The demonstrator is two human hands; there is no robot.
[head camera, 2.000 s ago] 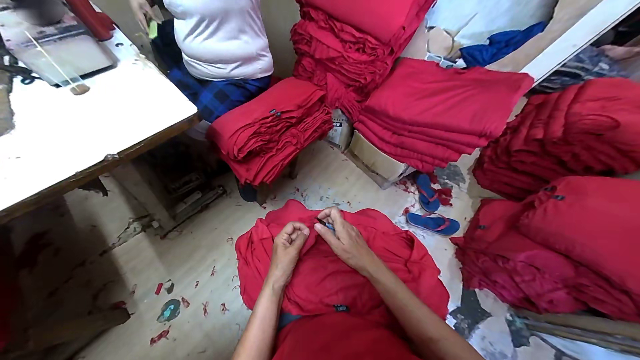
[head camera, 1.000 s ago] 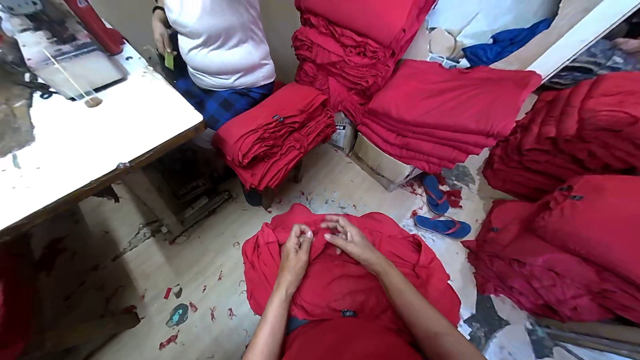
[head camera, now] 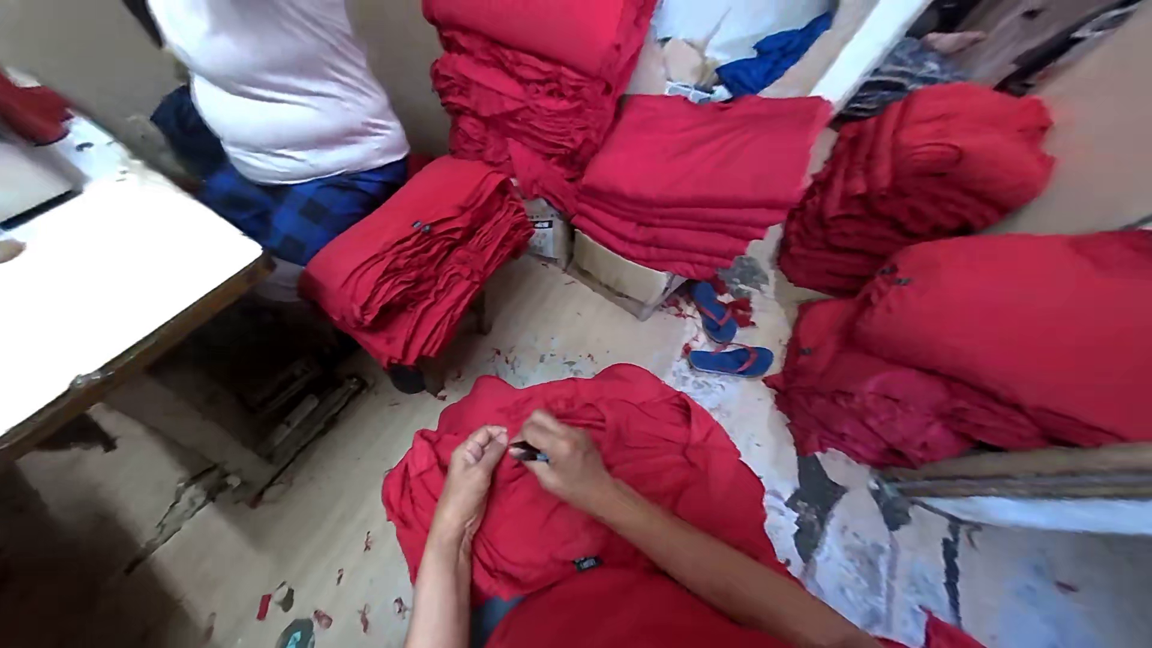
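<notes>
A red fabric garment [head camera: 630, 432] with a small dark label [head camera: 587, 563] lies spread over my lap. Above its middle, my left hand [head camera: 477, 459] has its fingertips pinched together; whether thread or cloth is between them is too small to tell. Close to its right, my right hand [head camera: 562, 454] is closed around a small dark tool [head camera: 528, 452], perhaps thread snips, whose tip points toward the left fingertips. The hands are a little apart.
Folded red garments are stacked on a stool [head camera: 414, 243], behind it [head camera: 702, 162] and at the right [head camera: 990, 333]. A white-topped table [head camera: 117, 279] stands left, near a person [head camera: 288, 99]. Blue flip-flops [head camera: 731, 360], an open carton [head camera: 621, 270] and scraps lie on the floor.
The right hand's fingers, spread a second ago, are now closed around the small dark tool. Both hands remain close together over the garment. The view has shifted right.
</notes>
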